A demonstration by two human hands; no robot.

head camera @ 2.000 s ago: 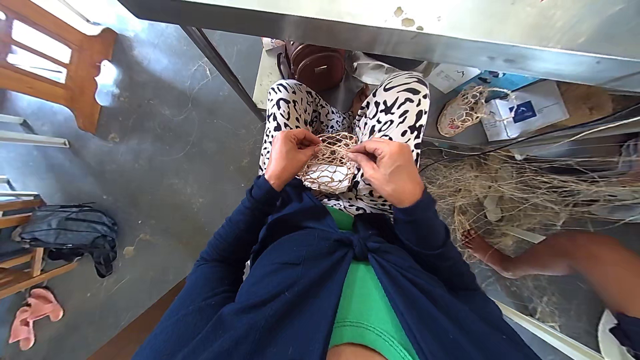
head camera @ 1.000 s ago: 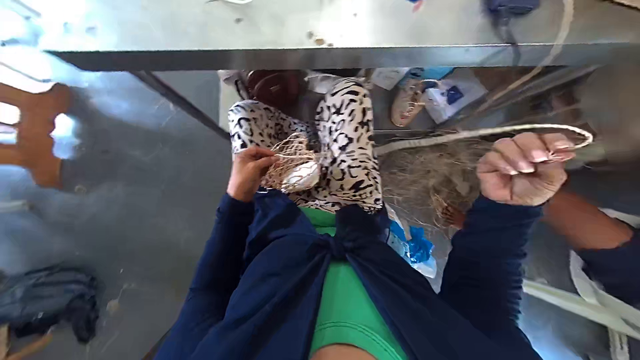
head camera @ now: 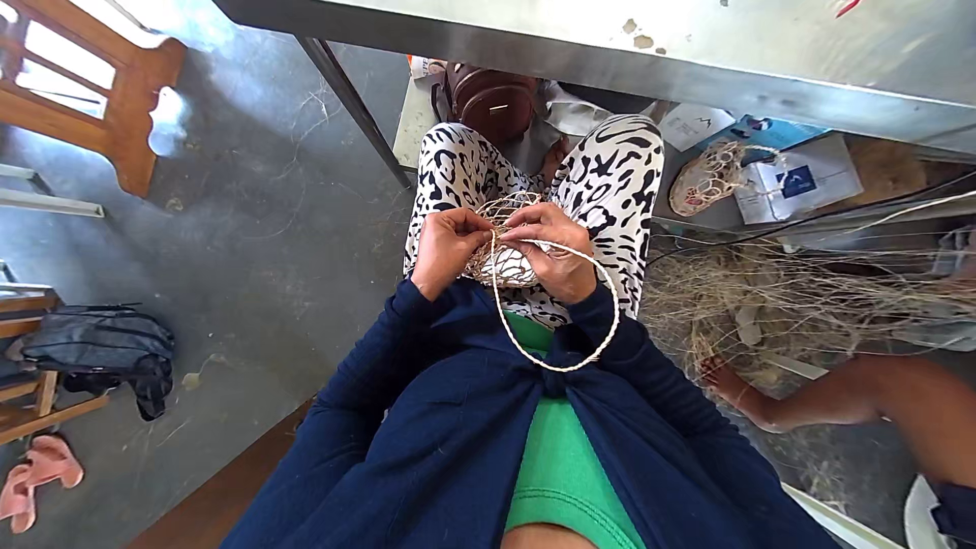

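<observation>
A looped, open-mesh piece of natural-fibre netting rests in my lap, over black-and-white patterned trousers, with something white inside or under it. My left hand pinches the netting's edge between thumb and fingers. Close beside it, my right hand holds a pale twisted fibre cord at the same edge. From the fingertips the cord hangs in a wide loop over my right wrist and the knot of my navy top. The exact crossing of cord and mesh is hidden by the fingers.
A metal-edged table spans the top. Beneath it are a maroon bag, papers and another netted piece. Loose fibres cover the floor at right, near another person's leg. A wooden chair stands left.
My right hand has come back from far out at the right, where it held the cord stretched, to beside my left hand at the netting. The cord now hangs in a loop.
</observation>
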